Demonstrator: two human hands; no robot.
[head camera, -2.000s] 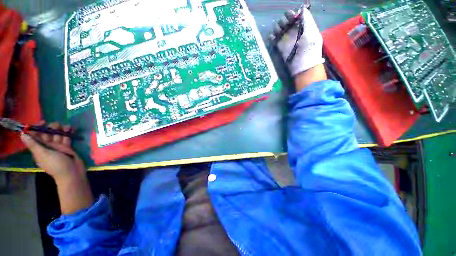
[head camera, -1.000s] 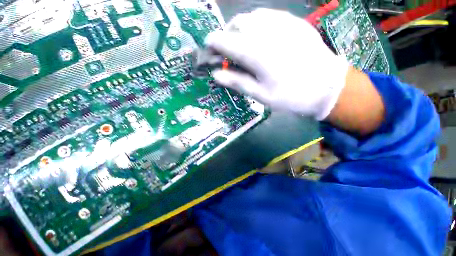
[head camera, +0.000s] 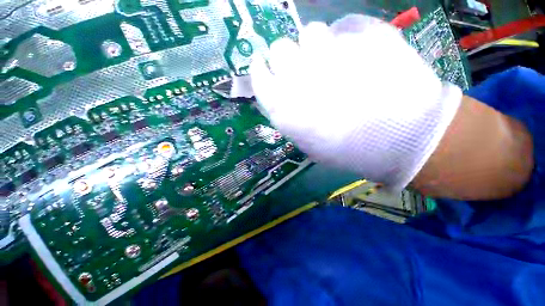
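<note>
A large green printed circuit board (head camera: 209, 143) fills the left and middle of the view, solder side up, tilted, with silvery hatched areas at the top and rows of small dark parts. My right hand (head camera: 352, 95), in a white knitted glove, is over the board's right part, closed around the diagonal cutters. Only the cutters' silver jaws (head camera: 236, 88) show, pointing left at the row of solder joints; the glove hides the handles. My left hand is out of the picture.
Another green board (head camera: 439, 45) lies beyond my right hand, with a bit of red beside it. A red strip (head camera: 508, 31) is at the top right. The bench's yellow edge strip (head camera: 257, 233) runs below the board.
The view has come closer to the board. My left hand has left the picture. My right hand, first beside the board, is now over it with the cutters' jaws at the solder joints.
</note>
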